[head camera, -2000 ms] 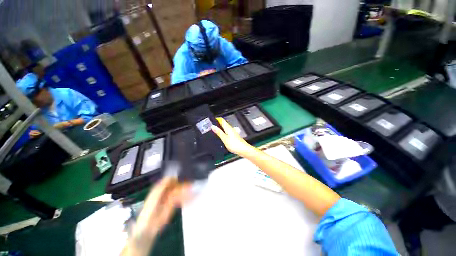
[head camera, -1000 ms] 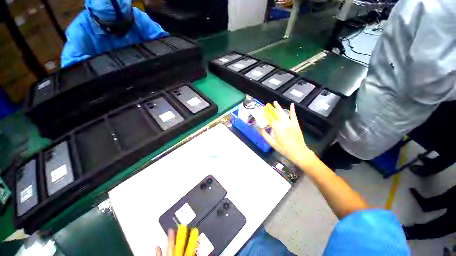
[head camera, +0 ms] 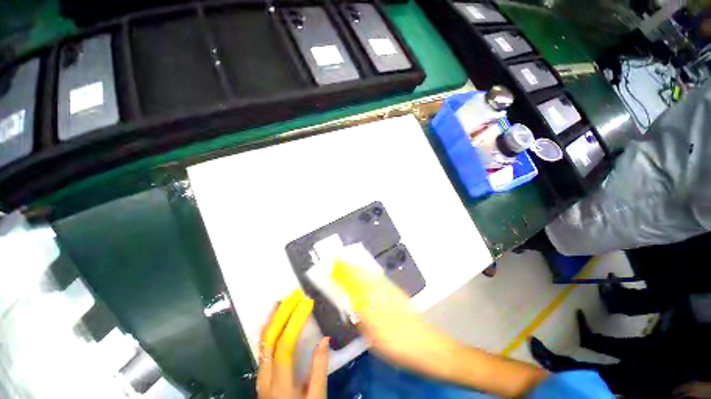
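Observation:
Two dark smartphones lie side by side on the white mat (head camera: pixel 265 195), the upper phone (head camera: pixel 380 224) and the lower phone (head camera: pixel 407 274), camera lenses at upper right. My right hand (head camera: pixel 373 304), blurred, holds a white wipe (head camera: pixel 331 274) over the phones and hides part of both. My left hand (head camera: pixel 288 343), with yellow finger cots, is at their lower left edge, fingers apart and holding nothing visible.
A long black phone tray (head camera: pixel 164 128) runs behind the mat. A blue bin (head camera: pixel 468 160) with bottles stands right of it, near another phone tray (head camera: pixel 546 160). Film sheets (head camera: pixel 58 312) lie left. A person's grey sleeve (head camera: pixel 647 183) is at right.
The view has turned down towards the mat. My right hand has moved from the blue bin to the phones and now holds the white wipe. My left hand remains at their lower left.

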